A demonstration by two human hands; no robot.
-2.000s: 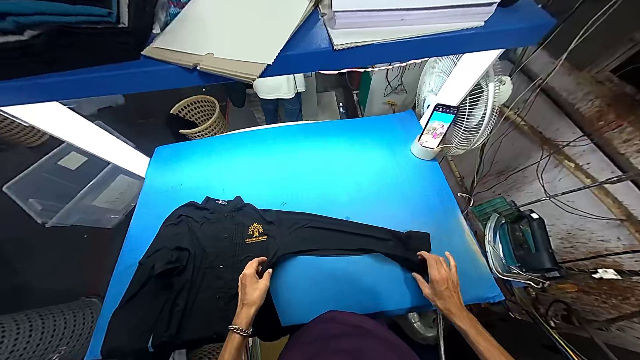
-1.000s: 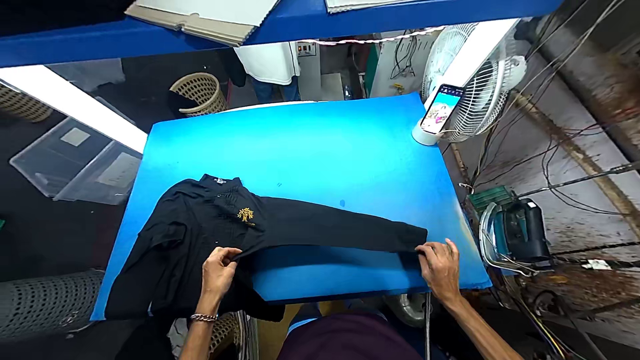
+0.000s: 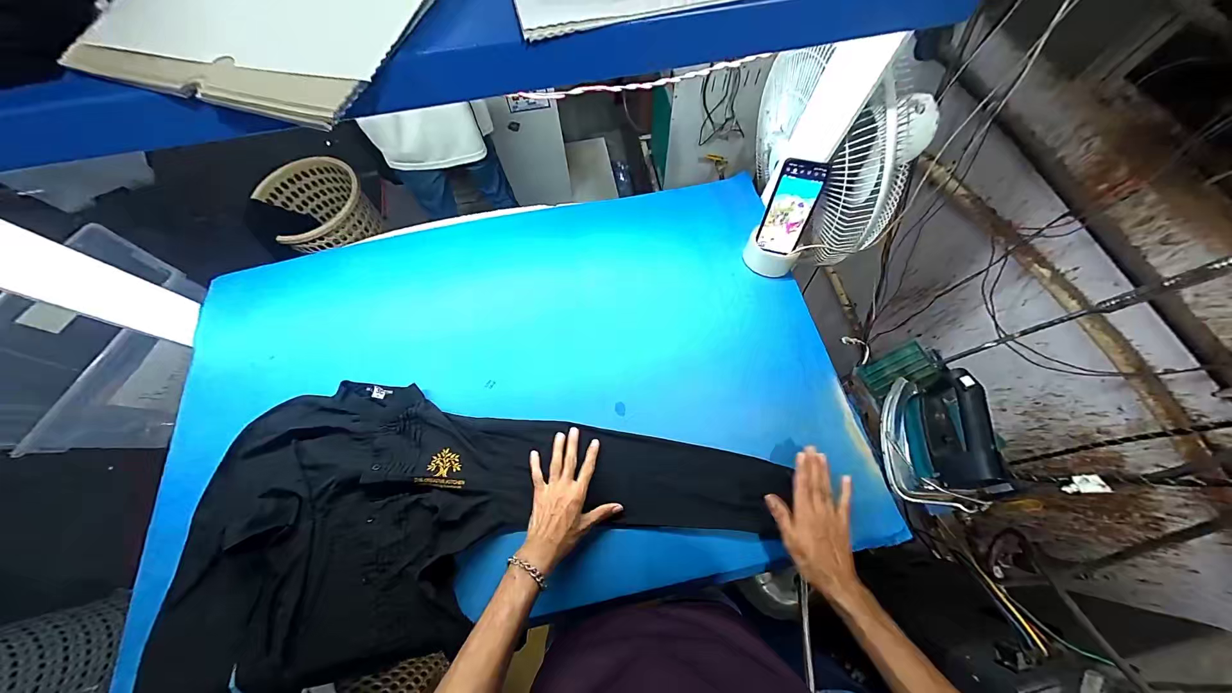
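Observation:
A black long-sleeved shirt (image 3: 366, 539) with a gold tree emblem on its chest lies on the blue cloth-covered table (image 3: 577, 298). Its collar points away from me, and one sleeve stretches out to the right. My left hand (image 3: 563, 496), with a chain bracelet on the wrist, rests flat on the upper part of that sleeve, fingers spread. At the cuff, my right hand (image 3: 816, 525) lies flat with its fingers partly apart, touching the cuff's edge. Neither hand grips the cloth. The shirt's lower left part runs out of view.
An electric iron (image 3: 953, 433) stands beyond the table's right edge, near hanging cables. A phone (image 3: 792, 207) leans in a white round holder (image 3: 767, 258) at the far right corner, before a fan (image 3: 857, 173). A blue shelf (image 3: 462, 58) crosses above. Behind are a basket (image 3: 322, 202) and a person (image 3: 433, 144).
Both hands have let go of the sleeve's lower edge and now lie flat. The left hand has moved right along the sleeve, which was held slightly raised and now lies flat on the table.

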